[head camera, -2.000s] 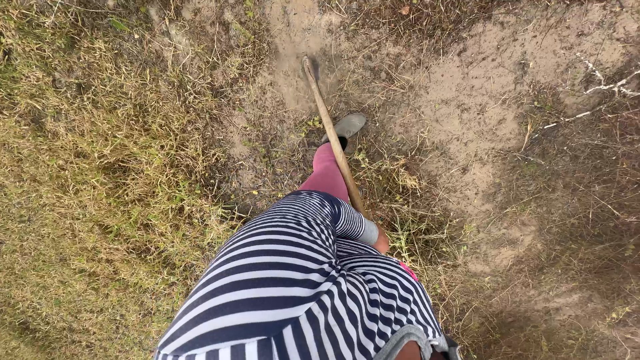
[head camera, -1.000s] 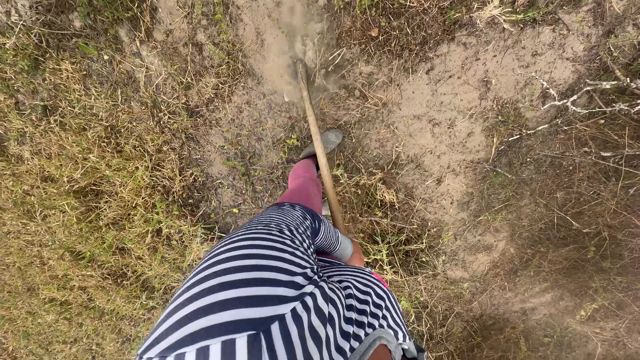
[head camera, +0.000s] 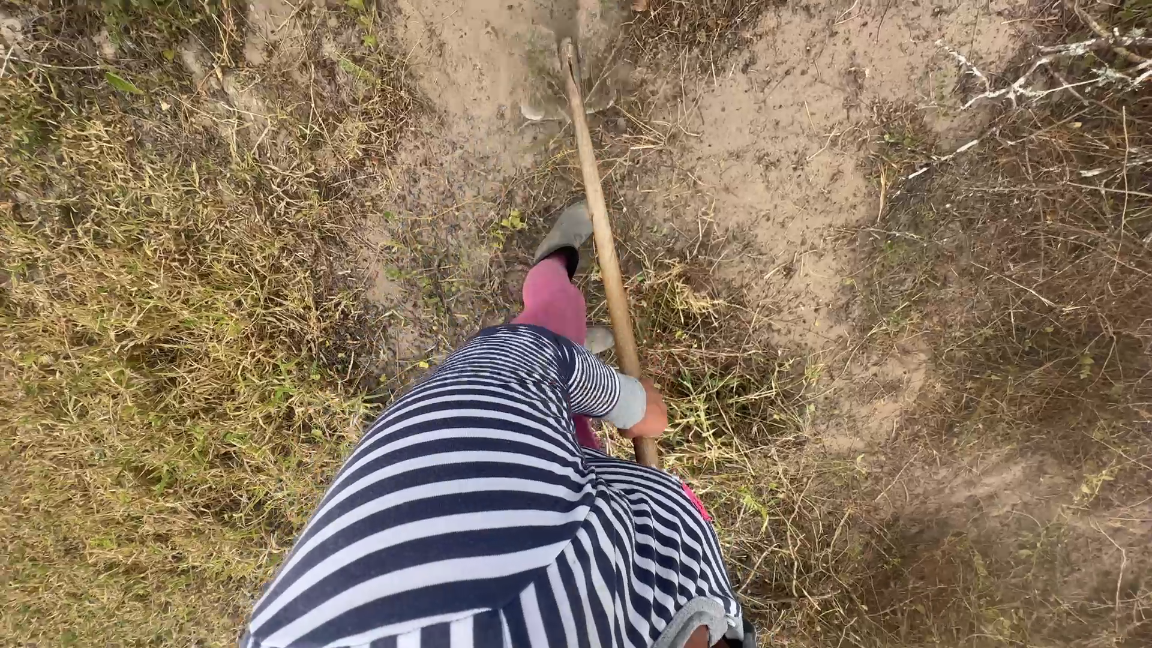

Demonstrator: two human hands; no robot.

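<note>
My left hand (head camera: 650,412), in a grey-cuffed striped sleeve, is closed around a long wooden tool handle (head camera: 601,225). The handle runs from my body up past my feet to bare soil near the top of the view. Its head is blurred, with a pale curved edge faintly visible, so the exact kind of tool cannot be told. A grey shoe (head camera: 569,229) stands close beside the handle, below a pink-clad leg (head camera: 551,297). The handle's near end is hidden by my striped shirt (head camera: 450,486). My right hand is not in view.
Dry, yellowish grass (head camera: 162,405) covers the left side. Sandy soil (head camera: 774,162) lies right of the handle, with low dry weeds (head camera: 720,387) near my hand. Pale bare branches (head camera: 1026,85) and brown brush (head camera: 1062,306) are at the right.
The view has shifted, and more ground shows beyond the tool's far end. Dust around the tool's head one second ago was thicker than two seconds ago. My left hand keeps its hold on the handle.
</note>
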